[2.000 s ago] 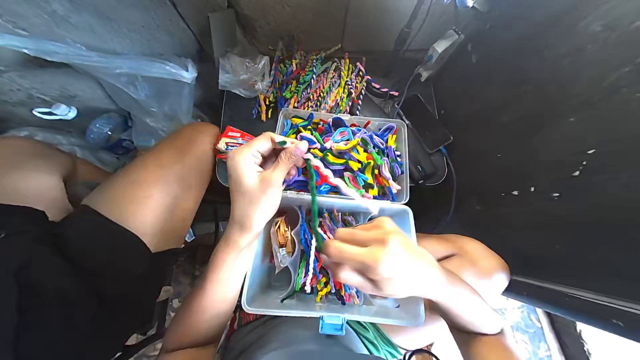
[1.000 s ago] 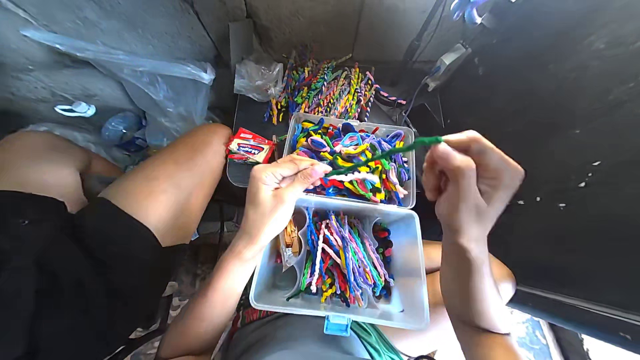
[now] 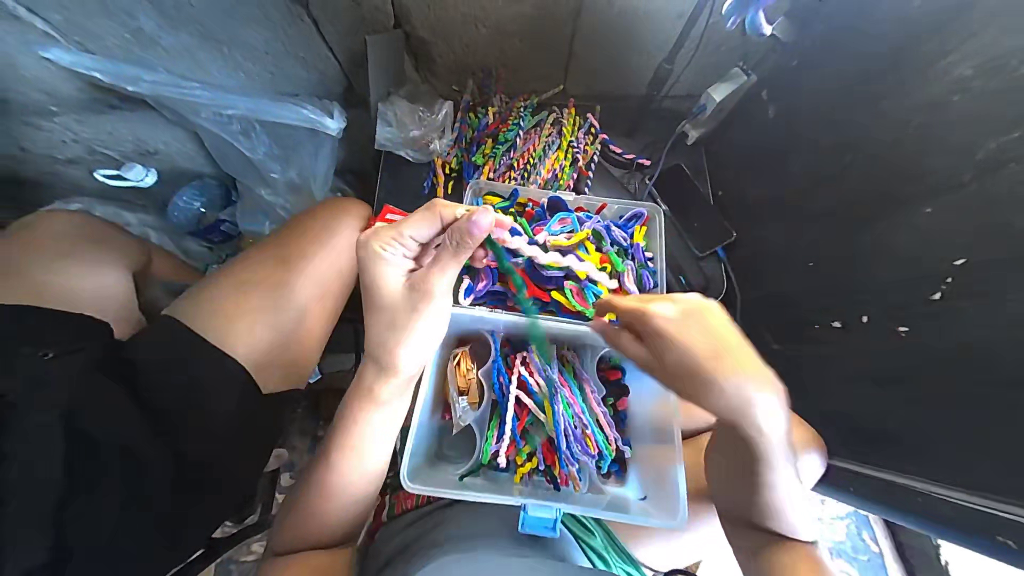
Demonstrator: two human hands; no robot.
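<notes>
Between the thumb and fingertips of my left hand (image 3: 432,268) are pinched a dark green fuzzy cord (image 3: 522,292), which hangs down blurred, and a pale pink-white wavy cord (image 3: 564,260), which slants down to the right. My right hand (image 3: 680,344), blurred, is near the lower end of the pale cord; whether its fingers hold that end I cannot tell. Beneath both hands lies an open clear plastic case (image 3: 664,500). Its near half holds many colored twisted cords (image 3: 552,416), and its far half holds a heap of looped fuzzy cords (image 3: 572,228).
Many braided cords (image 3: 532,144) lie behind the case beside a crumpled plastic bag (image 3: 414,128). A dark phone (image 3: 694,210) and a white power strip (image 3: 720,104) are at the right. A small bag of tan pieces (image 3: 464,384) is in the case. Another person's bare leg (image 3: 276,296) is at the left.
The green cord was stretched between both hands one second ago and now hangs from my left hand. My right hand has moved down. The pale cord now shows at my left fingertips.
</notes>
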